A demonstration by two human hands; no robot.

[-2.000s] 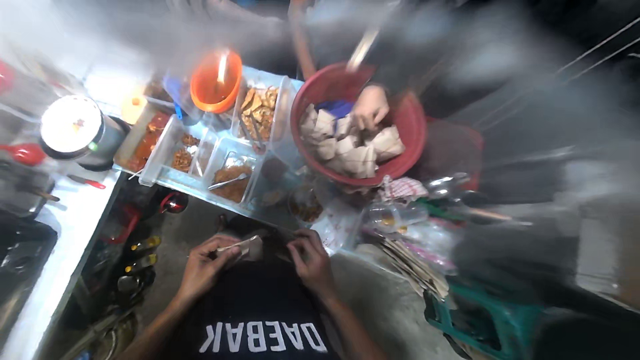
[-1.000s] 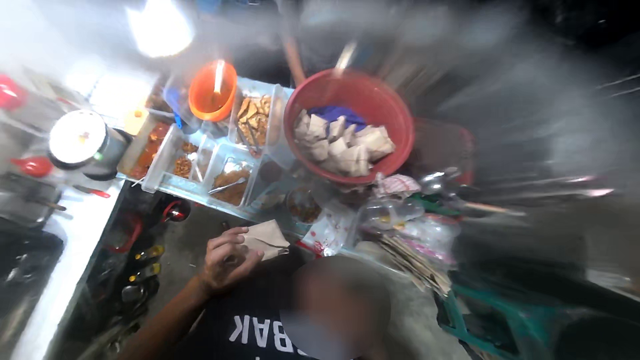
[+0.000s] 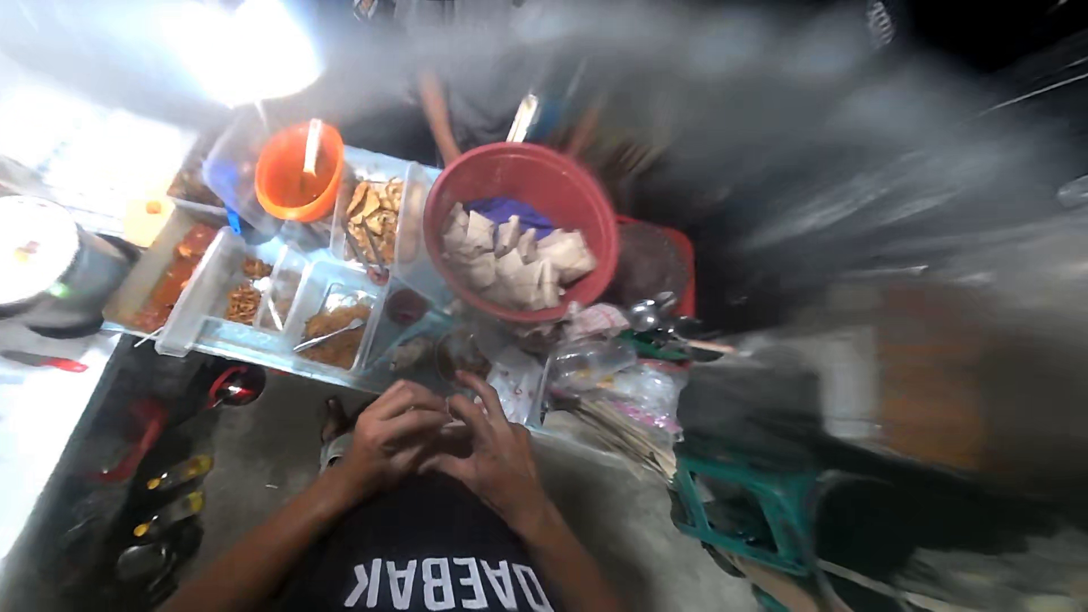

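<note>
My left hand [image 3: 395, 433] and my right hand [image 3: 489, 450] meet in front of my dark shirt, just off the near edge of the food table. Their fingers are bent around one spot; whether something is between them cannot be made out. Beyond them a red plastic tub [image 3: 595, 289] holds several folded paper packets [image 3: 510, 263] and something purple. To the left, a clear plastic container of brown shredded food [image 3: 336, 336] has a spoon in it. Further back are a container of fried pieces [image 3: 374, 208] and an orange plastic bucket [image 3: 297, 208] with a white-handled utensil.
A large pot [image 3: 42, 255] and a red-handled knife [image 3: 51, 361] are at the left. Plastic bags [image 3: 650, 387] and a bundle of sticks [image 3: 616, 433] lie right of my hands, above a green plastic stool [image 3: 748, 510]. Another person's arm [image 3: 438, 115] shows behind the tub.
Two seconds ago another person's hand was in the tub; now it is out. A pale paper piece seen in my left hand one second ago is no longer plainly visible. My hands have come together.
</note>
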